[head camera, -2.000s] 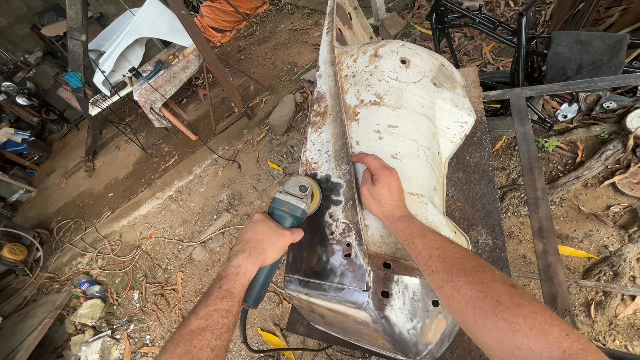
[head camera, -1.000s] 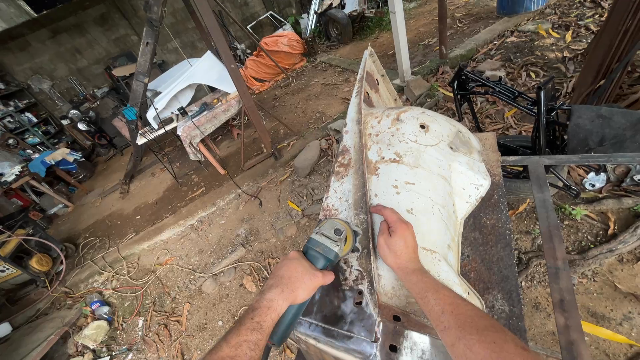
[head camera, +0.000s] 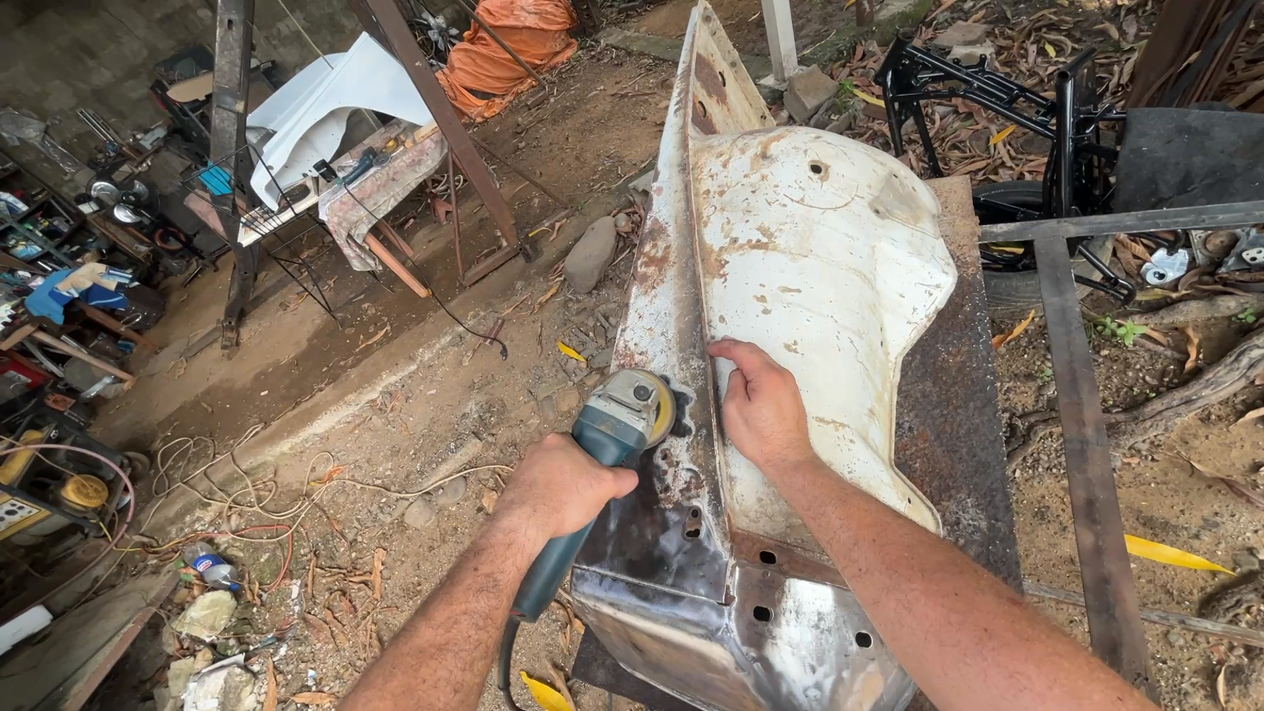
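Observation:
My left hand (head camera: 565, 491) is wrapped around the body of a corded angle grinder (head camera: 603, 432). The grinder's disc (head camera: 663, 410) lies at the left flange of a rusty white sheet-metal vehicle panel (head camera: 805, 286), beside a dark patch of metal. My right hand (head camera: 765, 405) rests on the panel just right of its raised seam, index finger stretched toward the seam and the other fingers curled. The panel's near end is bare, shiny metal with several holes. Under it lies a rusty steel plate (head camera: 953, 395).
A dark metal frame (head camera: 1081, 444) stands at the right, with a black motorcycle frame (head camera: 1027, 109) behind it. Loose cords (head camera: 286, 494) and a plastic bottle (head camera: 212, 566) lie on the dirt at left. A white fender (head camera: 341, 104) lies on a table near an orange tarp (head camera: 504, 54).
The grinder in my left hand has moved up along the panel's left flange from the darkened near end. My right hand stays by the seam. The view has shifted.

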